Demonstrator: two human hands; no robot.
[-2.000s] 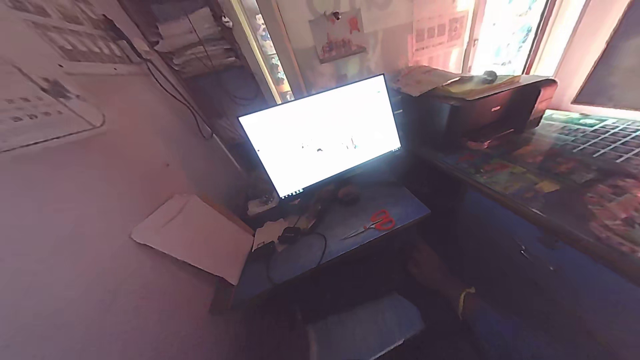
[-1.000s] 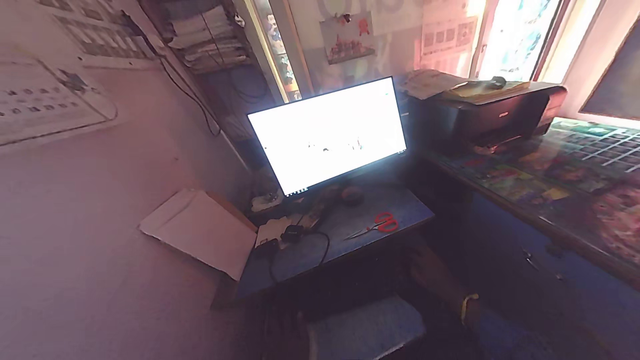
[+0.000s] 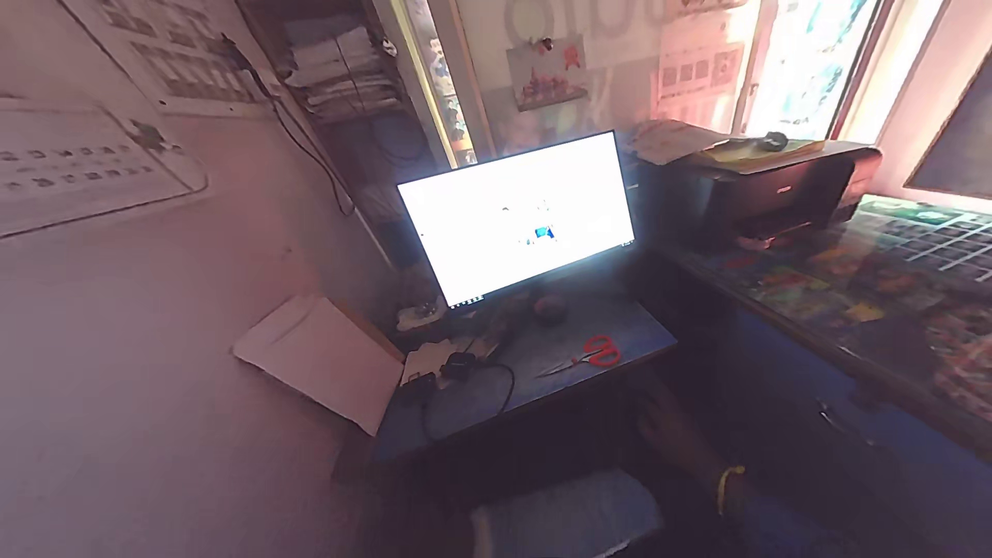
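Observation:
My right hand (image 3: pixel 659 415), with a yellow band at its wrist, reaches into the dark space below the front edge of the blue desk (image 3: pixel 542 395). Its fingers are too dim to tell what they touch. Red-handled scissors (image 3: pixel 581 358) lie on the desk just above it, blades pointing left. Behind them a lit monitor (image 3: pixel 519 217) shows a mostly white screen, with a dark round object (image 3: pixel 550 308) under its lower edge. A black cable (image 3: pixel 508 380) curls over the desk's left part. My left hand is not seen.
A large paper envelope (image 3: pixel 322 360) leans at the desk's left side by the wall. An Epson printer (image 3: pixel 775 190) with papers on top stands on the right counter (image 3: pixel 814 310). A drawer handle (image 3: pixel 841 422) sticks out below that counter. A greyish-blue surface (image 3: pixel 573 515) lies at bottom centre.
A small blue patch now shows on the monitor's screen, where the earlier frames have none. My right hand stays low beside the desk's front edge.

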